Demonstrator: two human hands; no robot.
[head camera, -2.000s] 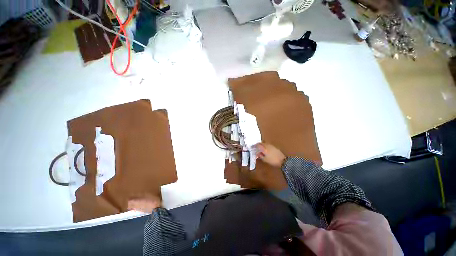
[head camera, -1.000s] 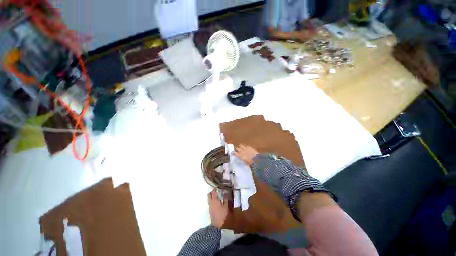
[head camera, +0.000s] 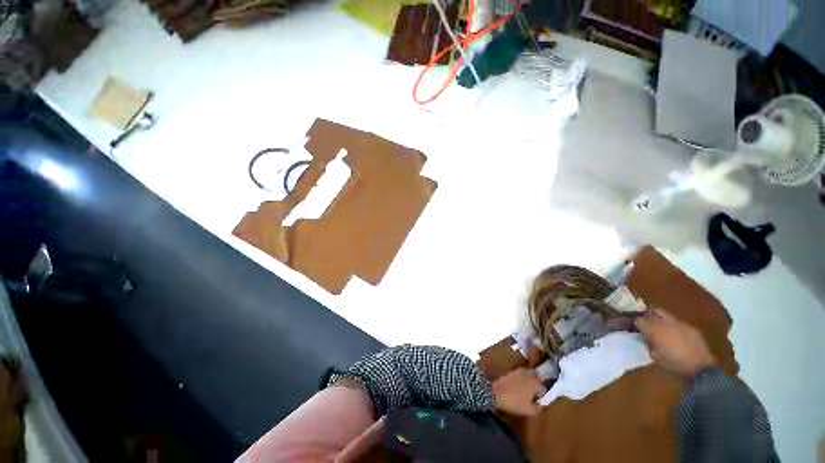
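Observation:
A stack of brown bag panels (head camera: 602, 429) lies at the lower right, in front of me. Its handles (head camera: 565, 298) are bunched in a thick coil. A white reinforcement patch (head camera: 602, 366) lies on the top panel beside the coil. My left hand (head camera: 518, 392) holds the top panel's edge at the patch's left end. My right hand (head camera: 677, 342) holds it at the patch's other end, blurred. The fingertips are partly hidden. Overlapping brown panels (head camera: 375, 203) with thin arched handles (head camera: 269, 169) and a white patch lie at the centre left.
A white fan (head camera: 785, 140) and a black bundle (head camera: 740, 244) stand at the right. An orange-red hose (head camera: 436, 83) hangs at the back. A tan square (head camera: 120, 101) and a hammer-like tool (head camera: 134, 129) lie far left near the table edge.
The view has swung left, so the stack now shows lower right. My left hand has moved from the other panels to the stack. My right hand has moved along the patch to its far end.

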